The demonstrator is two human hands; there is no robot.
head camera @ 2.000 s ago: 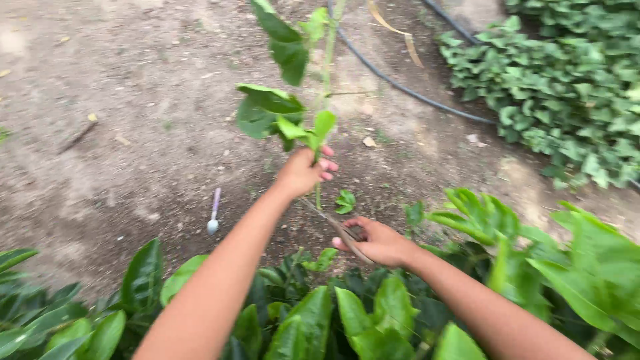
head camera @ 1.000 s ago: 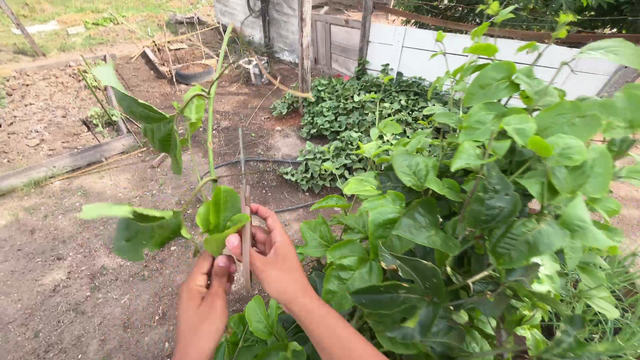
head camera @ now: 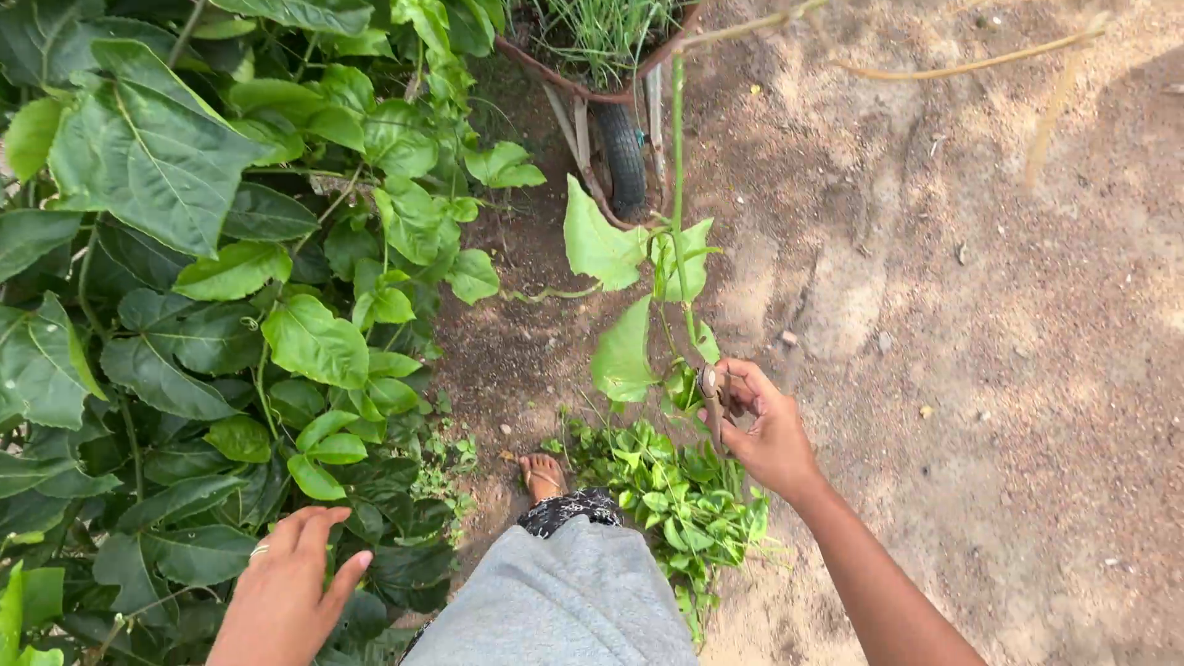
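My right hand [head camera: 763, 430] is closed around a pair of pruning shears [head camera: 713, 398], and a green vine cutting [head camera: 683, 185] with several broad leaves rises from beside it. Whether the fingers also grip the stem cannot be told. At the lower left, my left hand [head camera: 287, 583] is empty with thumb and fingers apart, a ring on one finger, just over the dark leaves of a dense climbing vine [head camera: 157, 148]. Below the cutting, a heap of leafy green stems [head camera: 680, 509] lies on the ground beside my foot.
A rusty wheelbarrow [head camera: 592, 91] holding grassy plants stands at the top, its black tyre [head camera: 622, 159] toward me. Bare soil [head camera: 971, 370] stretches to the right. Dry, thin stems [head camera: 971, 67] cross the upper right. My sandalled foot [head camera: 542, 476] is near the vine.
Both hands were together at the cutting one second ago; now my left hand is off it and empty, away to the left. The view has swung strongly downward.
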